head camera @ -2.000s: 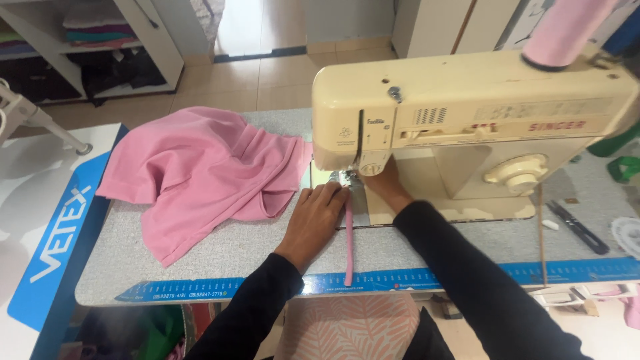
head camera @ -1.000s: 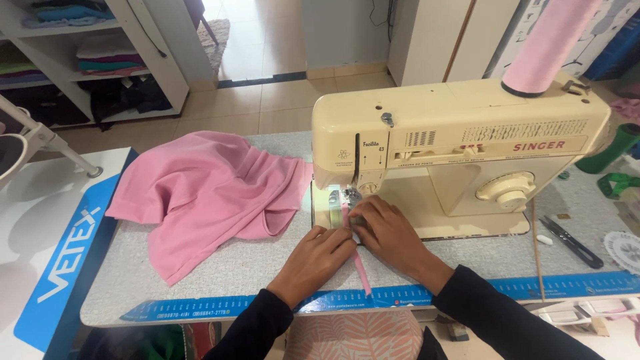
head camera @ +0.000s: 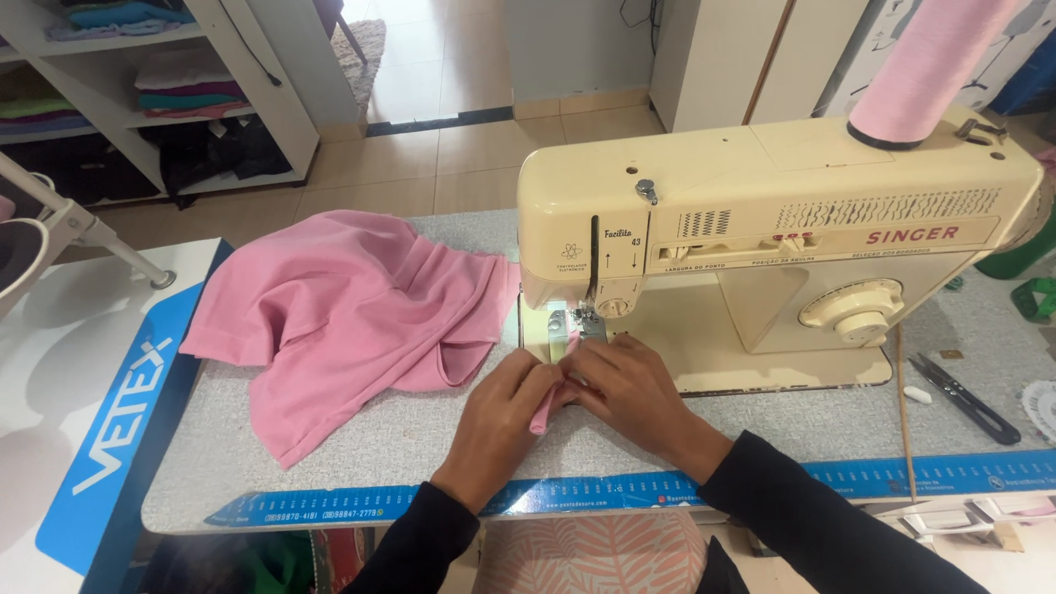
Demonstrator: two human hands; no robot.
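Observation:
A cream Singer sewing machine (head camera: 742, 223) stands on the grey-topped table. Just in front of its presser foot (head camera: 584, 317), my left hand (head camera: 505, 412) and my right hand (head camera: 631, 396) meet, fingertips pinching a narrow pink fabric strip (head camera: 541, 415). The strip's far part runs up to the presser foot; its near end pokes out below my fingers. Part of the strip between them is hidden by my fingers. Left of the machine lies a crumpled pink garment (head camera: 355, 305), its right edge beside the machine bed. A cone of pink thread (head camera: 928, 74) stands on top of the machine.
Thread snips (head camera: 967, 398), a small white piece (head camera: 916, 395) and a thin wooden stick (head camera: 905, 412) lie right of the machine. A blue measuring tape strip (head camera: 577, 495) runs along the table's front edge. A white and blue surface (head camera: 124, 396) adjoins at left; open shelves (head camera: 194, 91) stand behind.
My right hand has come out from behind the needle area to the front, beside my left hand. The strip's near end, hanging toward the table edge before, is now drawn up at my fingers.

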